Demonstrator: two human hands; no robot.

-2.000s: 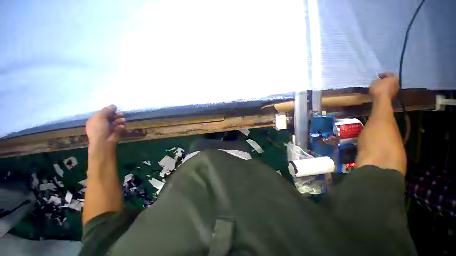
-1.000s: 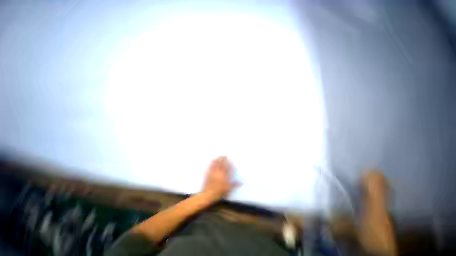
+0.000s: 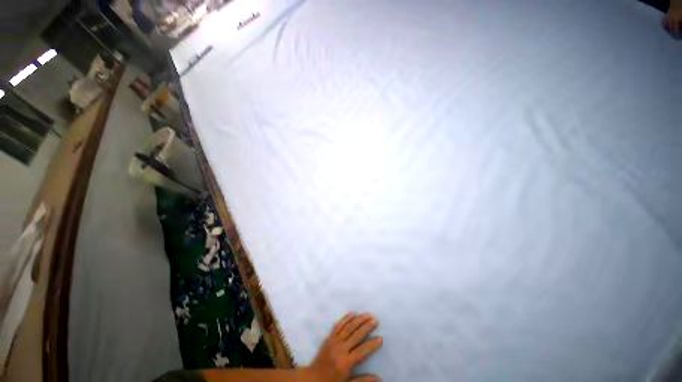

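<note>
The wide pale blue-white cloth [image 3: 449,149] covers the long table, with a glaring bright patch near its middle and faint creases. My left hand [image 3: 348,348] lies flat on the cloth near the table's near edge, at the bottom of the picture, fingers spread and holding nothing. My right hand is not in view. Two small dark bars [image 3: 197,60] lie on the cloth toward its far left end.
The table's wooden edge [image 3: 254,287] runs along the left. Beyond it are green floor with scraps [image 3: 213,317], a pale bucket [image 3: 161,153] and another long table [image 3: 75,160]. Another person's hand [image 3: 673,21] is at the top right corner.
The view has swung left along the table. My left hand, earlier at the cloth's near edge, now lies on the cloth. My right hand and the blue cutter have left the picture.
</note>
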